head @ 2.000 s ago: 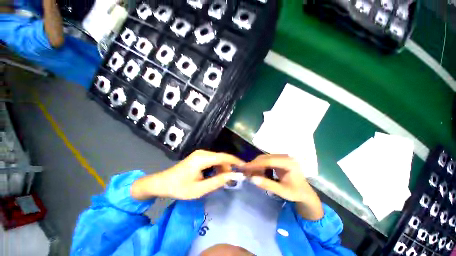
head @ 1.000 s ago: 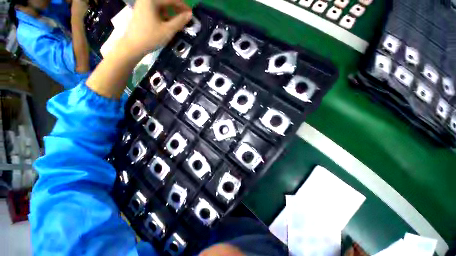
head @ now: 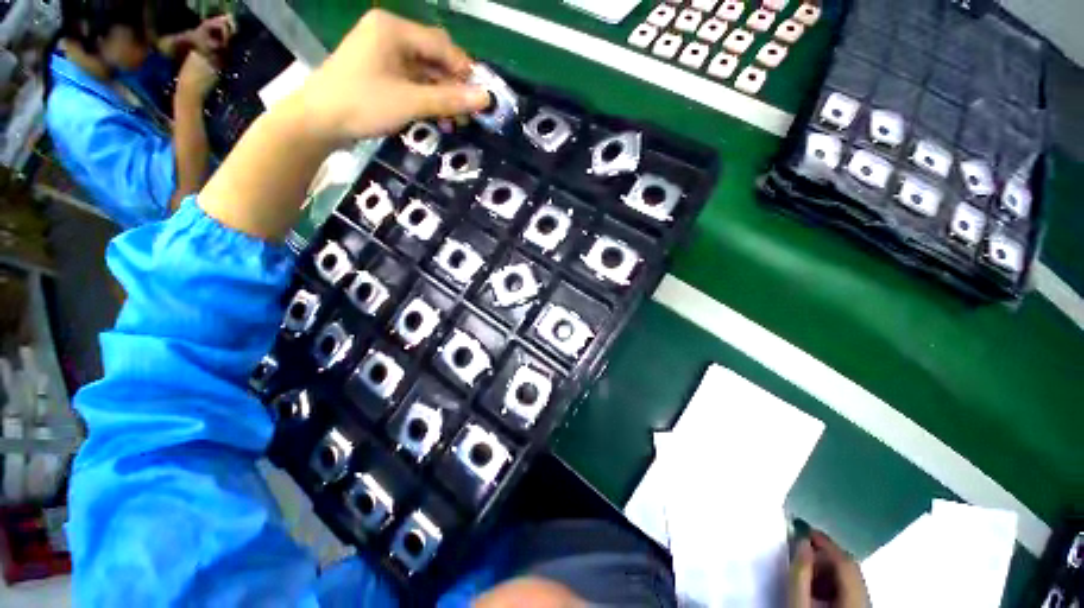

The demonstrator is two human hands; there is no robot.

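Observation:
My left hand is over the far edge of the black component tray. Its thumb and fingers pinch a silver camera module, which is tilted at the tray's far left pocket area. Silver modules with dark round centres fill the tray's other visible pockets. My right hand is small and cut off by the bottom edge, beside the white sheets. A small dark thing shows at its fingertips; I cannot tell what it is or whether it is held.
A second white sheet pile lies at the lower right. A partly filled black tray stack stands across the green bench. Small copper-edged pieces lie in rows at the top. Another person in blue sits at the upper left.
My hands have parted from in front of my chest. My left hand has reached to the tray's far edge and now pinches a module there. My right hand has come into view by the sheets.

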